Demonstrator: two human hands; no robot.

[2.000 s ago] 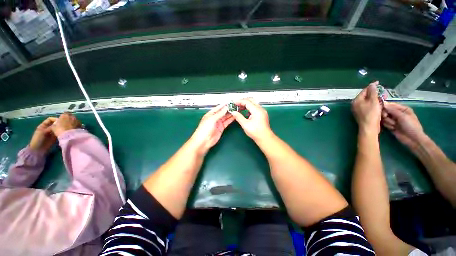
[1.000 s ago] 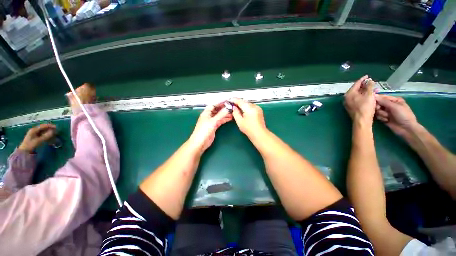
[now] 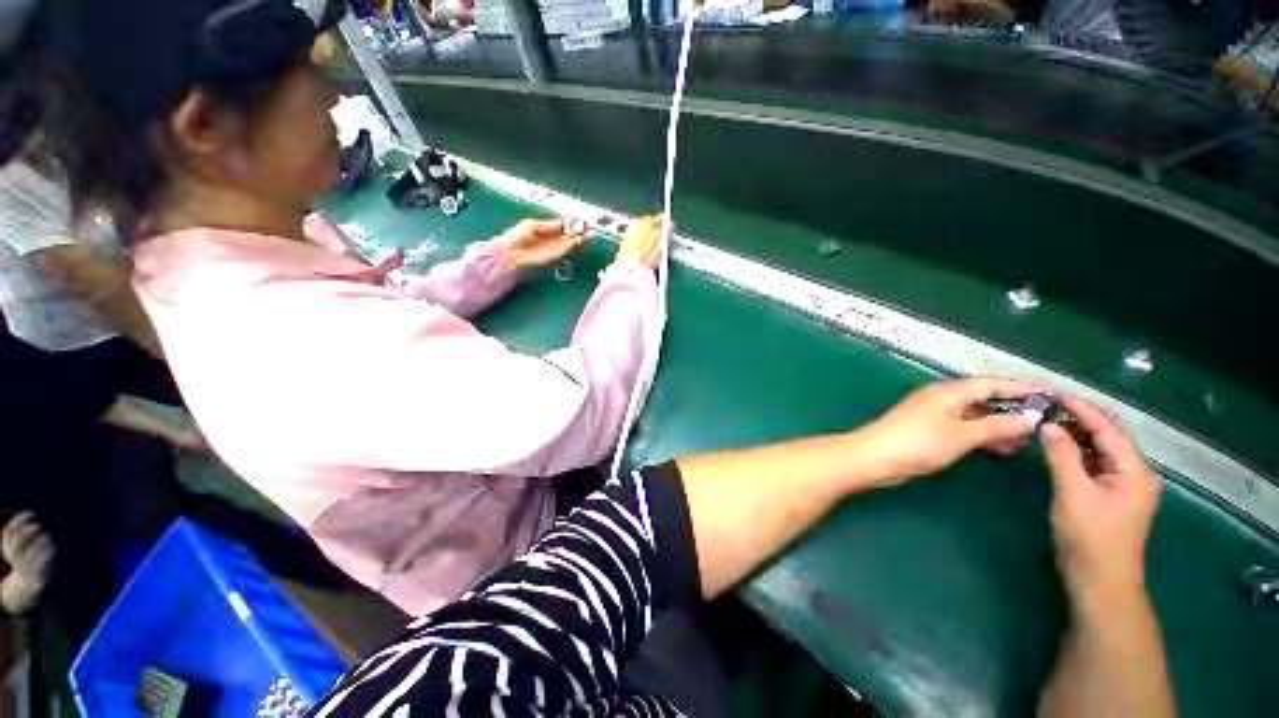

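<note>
A small square unit [image 3: 1038, 405] with a dark face and a bright silver or white edge is held up near the pale rail, at the right of the view. My left hand [image 3: 968, 421] grips it from the left with its fingertips. My right hand [image 3: 1101, 477] grips it from the right, with thumb and fingers at its edge. The fingers cover part of the unit, and its fine detail is too small to tell.
The pale rail [image 3: 870, 312] runs diagonally beyond my hands. Small units [image 3: 1138, 361] lie on the green belt [image 3: 954, 225]. Shiny parts [image 3: 1262, 582] lie at the right edge. A person in pink [image 3: 421, 379] works at left, near a white cable [image 3: 671, 154] and blue crate [image 3: 197, 617].
The view has swung left, so my hands and the unit now show at the right. The left neighbour, a blue crate and a dark parts pile have come into view. The right neighbour's hands are gone.
</note>
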